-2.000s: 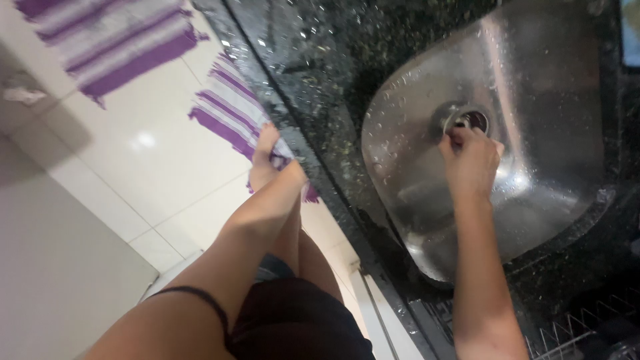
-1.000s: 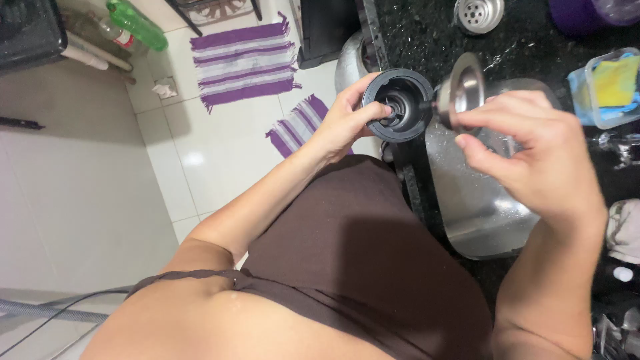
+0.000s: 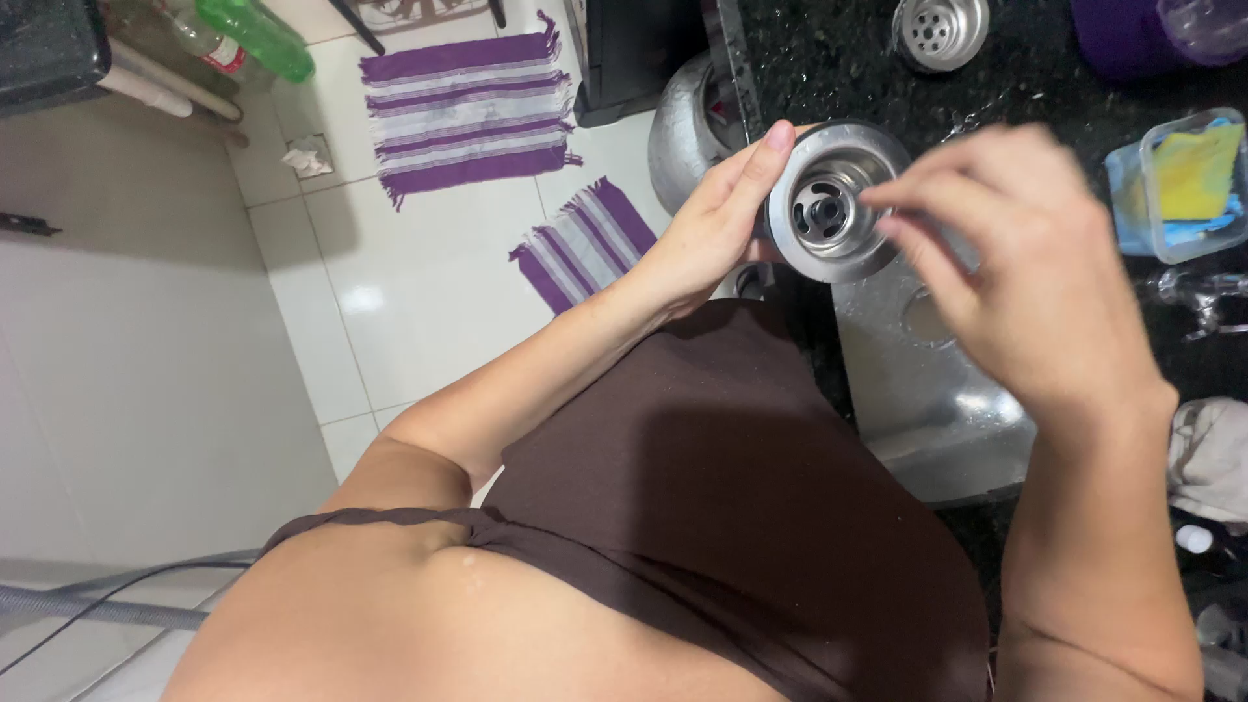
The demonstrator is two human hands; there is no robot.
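My left hand [image 3: 726, 205] holds a sink drain assembly, its thumb along the rim. The metal strainer flange [image 3: 798, 244] sits on the black plastic body, and its slotted bottom with a central screw faces up. My right hand [image 3: 1004, 244] is over the right side of the flange, thumb and forefinger close together near its inner wall; it is blurred, and whether something is between the fingertips cannot be told. Behind it lies the stainless steel sink basin [image 3: 946, 429] with a round drain hole [image 3: 928, 317]. A metal basket strainer [image 3: 941, 31] rests on the dark stone counter [image 3: 799, 58].
A plastic tub with a yellow sponge [image 3: 1194, 175] stands at the right, near a metal tap [image 3: 1204, 292] and a cloth [image 3: 1214, 458]. A purple container [image 3: 1116, 39] is at the top right. A metal pot [image 3: 682, 132] and striped rugs [image 3: 468, 107] are beyond my left arm.
The metal flange, held apart from the black body by my right hand one second ago, now sits on it. Two seconds ago my right hand was at the basin's drain. The view has shifted widely.
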